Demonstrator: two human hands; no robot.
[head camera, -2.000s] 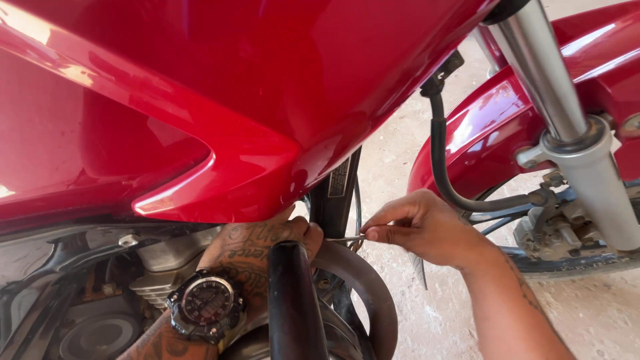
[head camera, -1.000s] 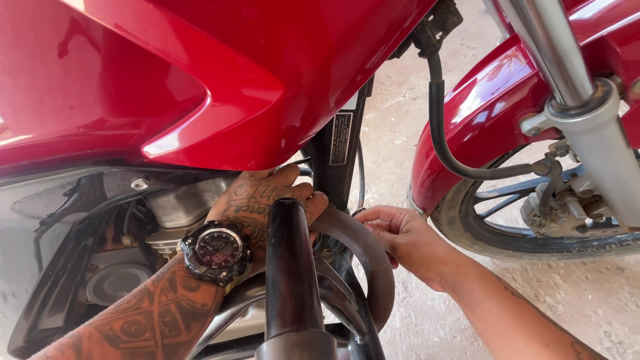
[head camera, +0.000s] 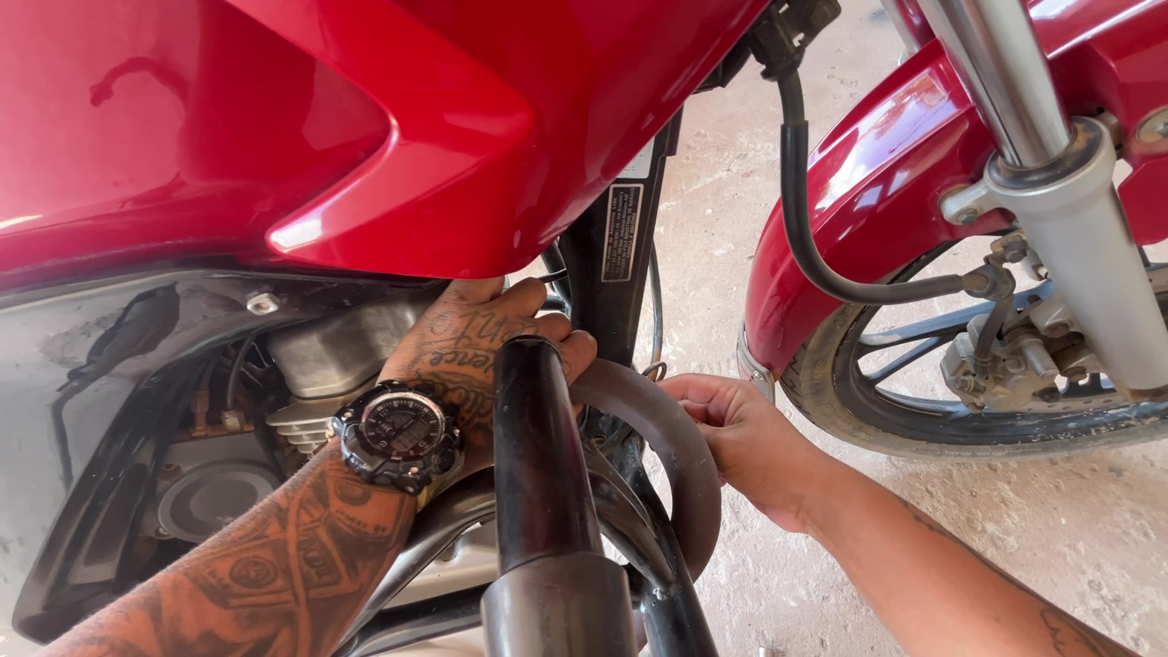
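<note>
My left hand (head camera: 493, 347), with a black wristwatch (head camera: 400, 429) on its wrist, reaches under the lower edge of the red motorcycle fairing (head camera: 438, 137). Its fingers bend beside the black frame tube (head camera: 613, 292); what they touch is partly hidden. My right hand (head camera: 730, 438) is on the other side of the thick curved rubber-covered tube (head camera: 680, 438), thumb and fingers pinched together near a thin wire loop (head camera: 655, 370). Whether something small is between those fingertips cannot be seen. A black crash bar end (head camera: 543, 447) stands in front of my left hand.
At the right are the front wheel (head camera: 912, 438), red fender (head camera: 858, 173), silver fork leg (head camera: 1068, 201) and a black brake hose (head camera: 803, 228). The engine (head camera: 338, 356) lies left of my left hand. Concrete floor (head camera: 776, 584) shows below.
Two seconds ago my right hand held a thin metal rod pointing at my left fingers; that rod no longer shows. The right hand has lowered to beside the curved tube. The view has shifted somewhat.
</note>
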